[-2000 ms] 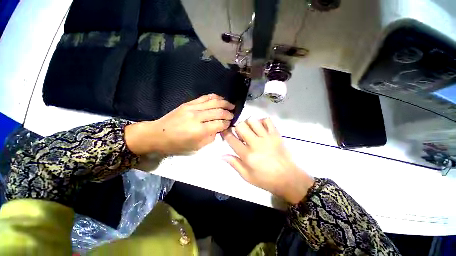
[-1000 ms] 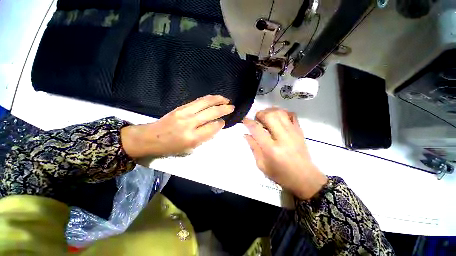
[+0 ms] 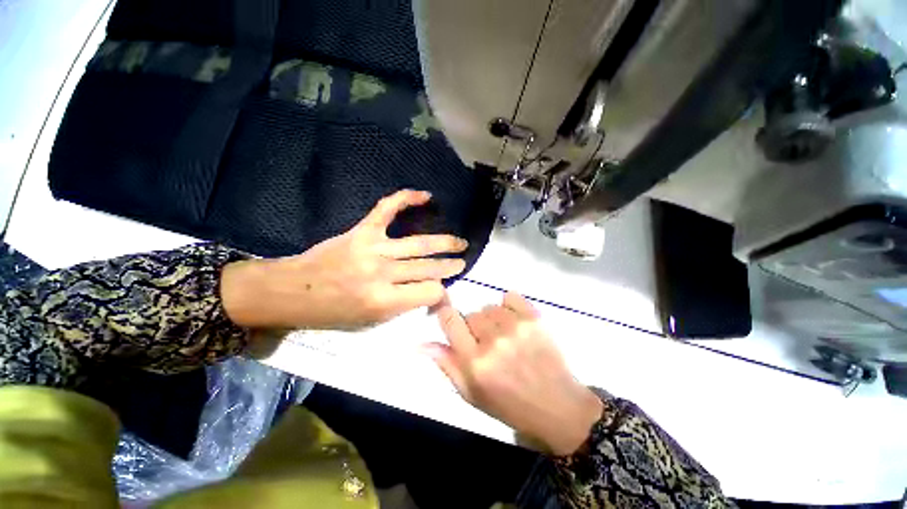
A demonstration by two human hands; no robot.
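Note:
The black mesh back panel [image 3: 348, 169] lies flat on the white machine table, with a camouflage strip [image 3: 328, 87] and a plain black band [image 3: 231, 129] crossing it. Its right edge is at the presser foot and needle [image 3: 512, 179] of the sewing machine. My left hand [image 3: 358, 273] rests with spread fingers on the panel's lower right corner. My right hand [image 3: 507, 363] is just right of it, fingers bent, with the index fingertip at the corner's edge; whether it pinches the edge is hidden.
The machine head [image 3: 636, 129] fills the upper right. A small white cylinder [image 3: 580, 241] sits right of the needle. A black smartphone [image 3: 701, 273] lies on the machine bed. A crinkled clear plastic bag [image 3: 234, 418] hangs below the table's front edge.
The panel has shifted slightly left in view. My left thumb and index finger have spread apart on it. My right hand has moved lower and to the left, close to my left fingertips.

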